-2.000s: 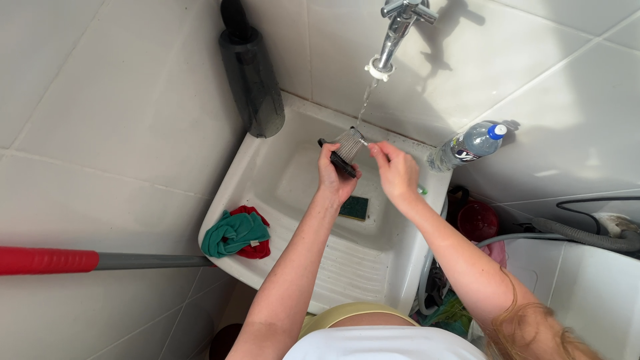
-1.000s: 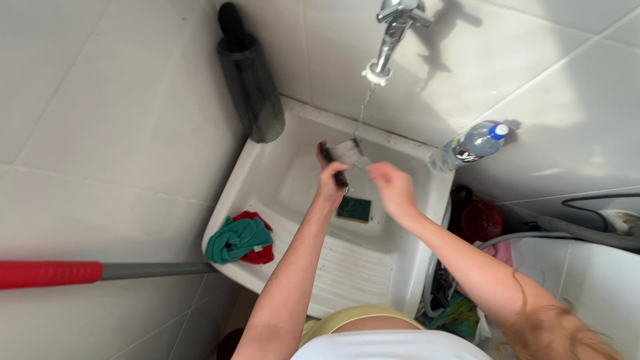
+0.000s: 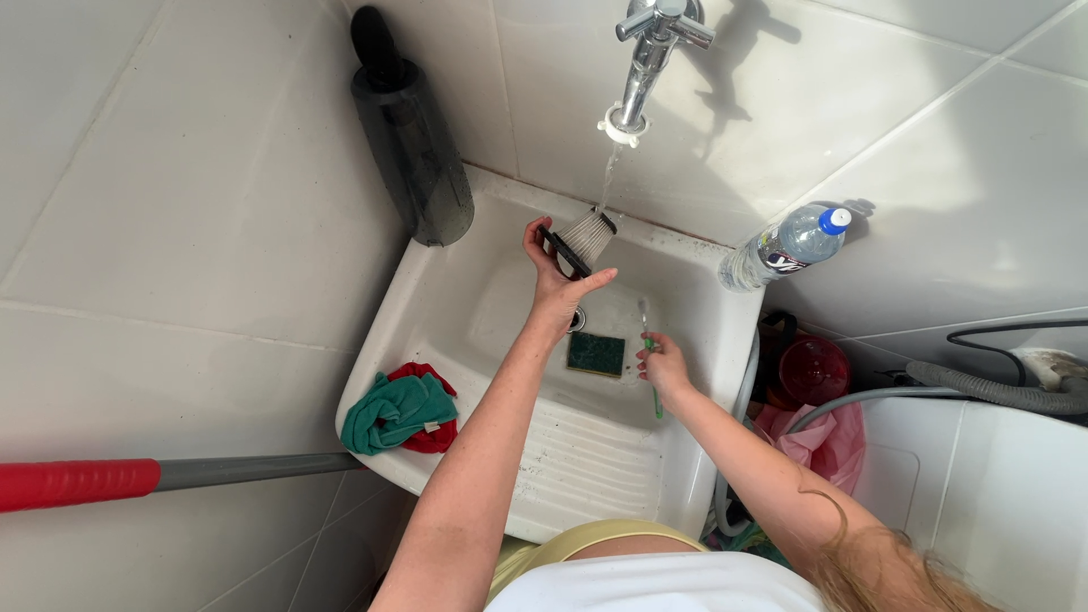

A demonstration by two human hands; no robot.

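My left hand (image 3: 557,285) grips the black rim of a pleated, cone-shaped filter (image 3: 588,240) over the white laundry sink (image 3: 718,357). Water runs from the chrome faucet (image 3: 648,72) down to the filter's narrow end. To the right and lower, my right hand (image 3: 665,370) holds a small brush with a green handle (image 3: 657,403), its pale head pointing up toward the faucet. A green scouring sponge (image 3: 596,354) lies on the basin floor between my hands, close to the drain (image 3: 578,320).
A dark translucent canister (image 3: 416,157) stands at the sink's back left corner, a plastic bottle (image 3: 786,246) at the back right. Green and red cloths (image 3: 395,414) lie on the left rim. A red-gripped pole (image 3: 81,485) reaches in from the left. Right of the sink are a gray hose (image 3: 994,380) and a white appliance (image 3: 994,476).
My right hand with the brush has moved down, away from the filter. The filter now sits under the water, its narrow end turned up to the right.
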